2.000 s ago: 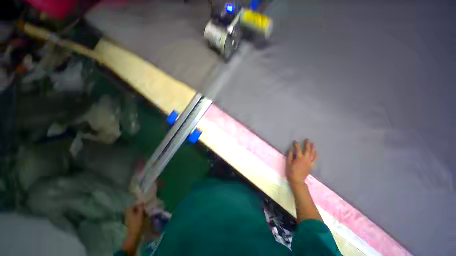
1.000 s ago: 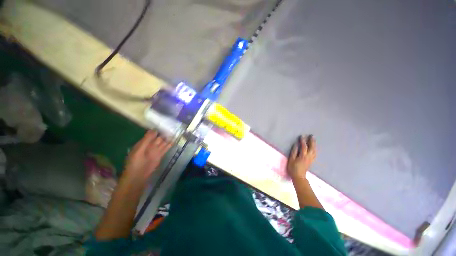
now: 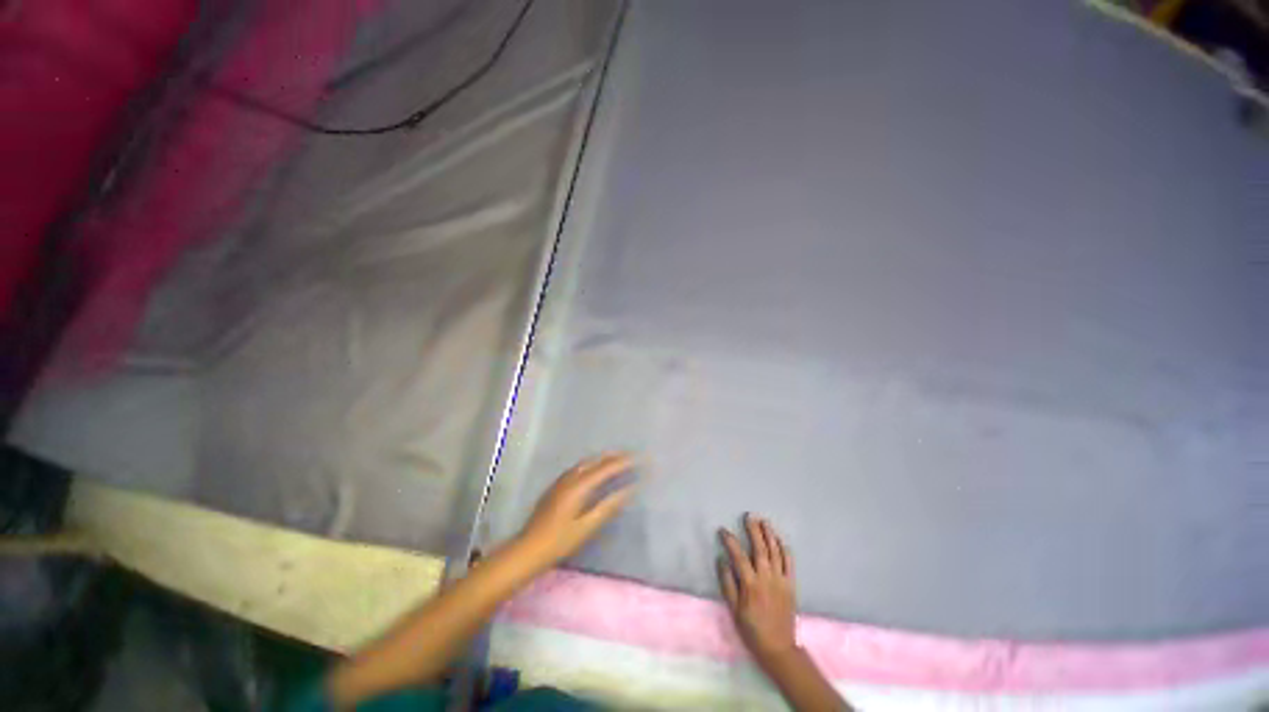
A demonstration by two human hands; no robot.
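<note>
A smooth grey fabric ply (image 3: 891, 306) covers the table, with a pink band (image 3: 626, 609) showing along its near edge. The long thin end-cutter track (image 3: 526, 334) runs across the fabric from the near edge towards the far side. My left hand (image 3: 573, 508) lies over the grey fabric just right of the track, its forearm crossing the track's near end; it is slightly blurred, fingers apart, holding nothing. My right hand (image 3: 760, 577) rests flat at the fabric's near edge, over the pink band, fingers a little apart and empty. The cutter motor unit is not in view.
Left of the track lies wrinkled grey-brown fabric (image 3: 348, 348). Bright pink fabric (image 3: 84, 139) is at the far left. A black cord (image 3: 369, 131) loops over the fabric at the upper left. The cream table edge (image 3: 251, 556) shows at the lower left, beside a dark floor area.
The cutter unit has left the near end of the track and is out of view. My left hand has moved from beside it onto the grey fabric. My right hand stays near the pink edge.
</note>
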